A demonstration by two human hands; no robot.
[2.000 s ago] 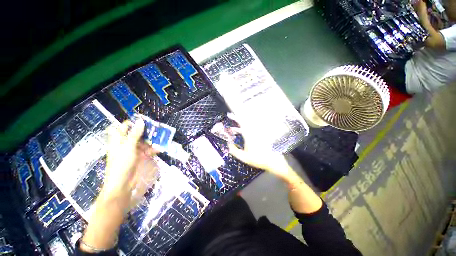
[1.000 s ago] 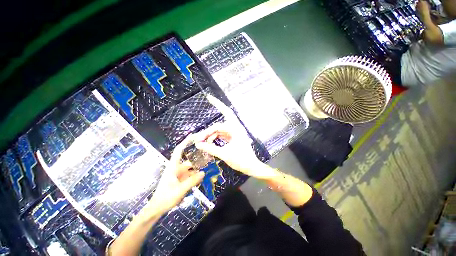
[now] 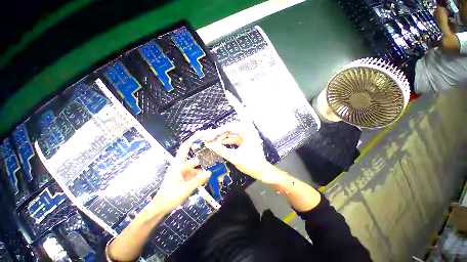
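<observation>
A flat electronic part with a grey-brown block end (image 3: 208, 157) and a stepped blue tail (image 3: 219, 177) is between my hands, over the near right of the black tray (image 3: 197, 110). My left hand (image 3: 176, 181) has its thumb and fingers around the block end. My right hand (image 3: 245, 153) has its fingertips together at the block's upper edge; whether they pinch a small piece is too blurred to tell. A glossy adhesive sheet (image 3: 102, 158) with rows of dark rectangles lies over the tray's left part and glares strongly.
Blue parts (image 3: 155, 64) lie in the tray's far pockets. A second printed sheet (image 3: 266, 84) lies right of the tray. A cream-white fan (image 3: 366, 97) stands beside it, with a black bundle (image 3: 327, 151) below. Another person's arm and black trays (image 3: 404, 25) show at top right.
Two seconds ago my left hand held a blue-and-white piece; it has since moved right to the part, where my right hand joined it. The white rectangle beside the near blue tail no longer shows.
</observation>
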